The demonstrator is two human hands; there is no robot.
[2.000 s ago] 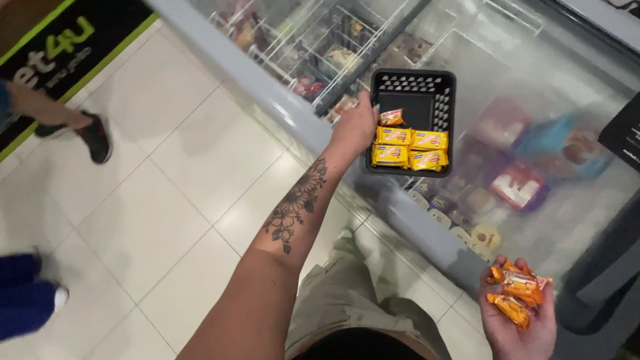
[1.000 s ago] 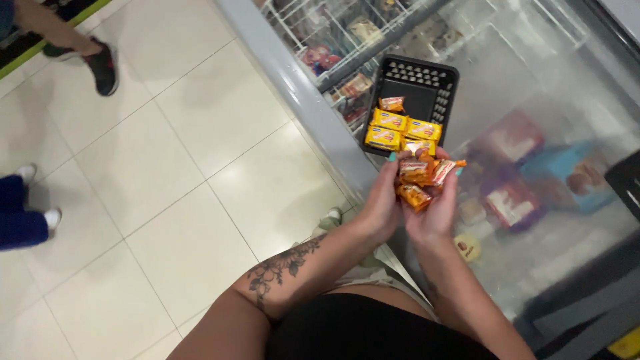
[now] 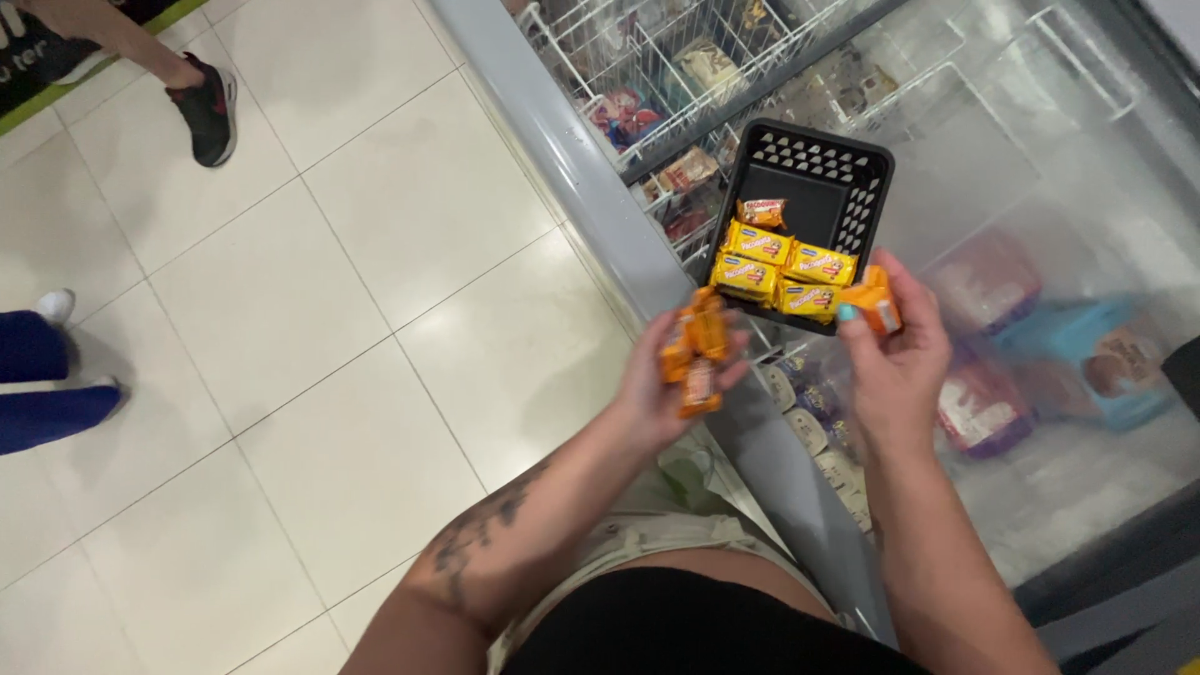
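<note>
My left hand (image 3: 661,375) cups several orange-wrapped candies (image 3: 696,347), just off the lower left corner of a black plastic basket (image 3: 814,141). Between the thumb and fingers of my right hand (image 3: 895,347) is one orange-wrapped candy (image 3: 875,300), at the basket's lower right corner. The basket rests on the glass top of a chest freezer. Inside it, yellow-wrapped candies (image 3: 759,243) lie in two columns at the near end, with a single orange-wrapped candy (image 3: 761,213) beyond them. The far part of the basket's floor is bare.
The freezer's grey edge (image 3: 581,178) runs diagonally beside my left arm. White wire racks (image 3: 656,56) with packages show at its far end. Tubs (image 3: 984,403) lie beneath the frosted glass (image 3: 975,178). Other people's legs and a dark shoe (image 3: 208,112) are on the tiled floor at left.
Two seconds ago my left hand held the basket's side and my right hand held the orange candies. The hands came together, then parted; most candies are now in my left hand, one in my right.
</note>
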